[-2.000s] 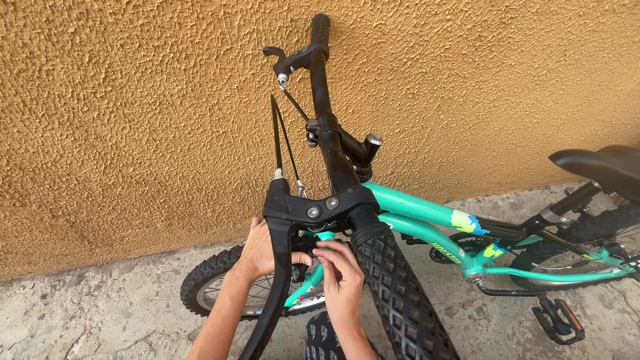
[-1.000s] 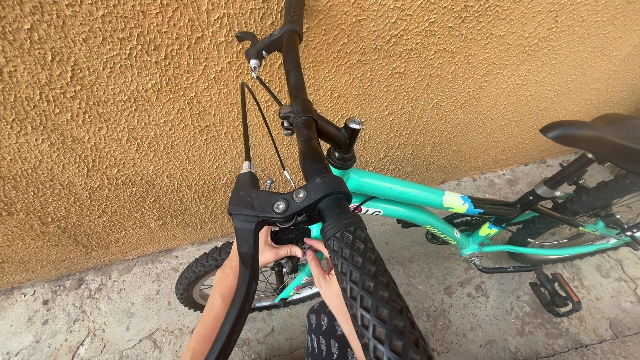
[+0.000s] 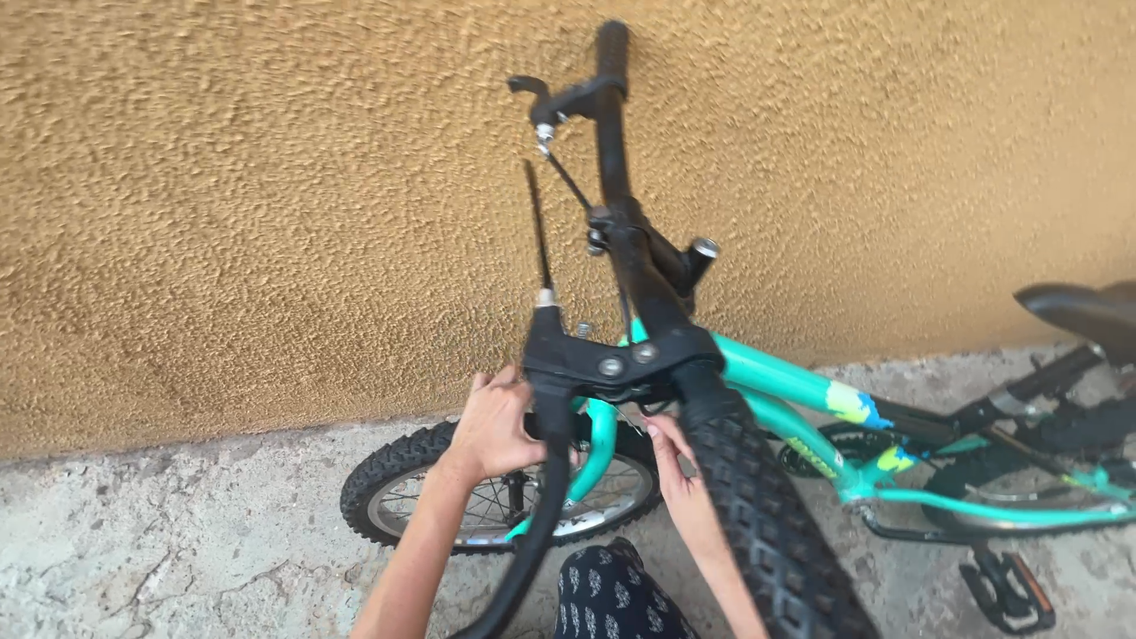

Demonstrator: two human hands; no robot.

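Observation:
A turquoise bicycle stands along the wall, its black handlebar (image 3: 643, 275) reaching toward me. My left hand (image 3: 499, 426) is at the front wheel's knobby tire (image 3: 390, 479), left of the turquoise fork (image 3: 602, 444); its fingertips are partly hidden, so its hold cannot be told. My right hand (image 3: 673, 457) is right of the fork, thumb and index finger pinched together on what looks like a thin cable end. The black brake lever (image 3: 550, 479) crosses in front, near my left hand. A rubber grip (image 3: 772, 515) covers part of my right forearm.
A rough ochre wall (image 3: 266, 222) rises behind the bicycle. Cracked concrete (image 3: 177, 532) lies below. The black saddle (image 3: 1078, 315) and a pedal (image 3: 1007, 590) are at the right. Patterned dark cloth (image 3: 617, 595) shows at the bottom.
My hands were close together near the fork; now they are apart, my right hand having moved to the right of it. The view has shifted.

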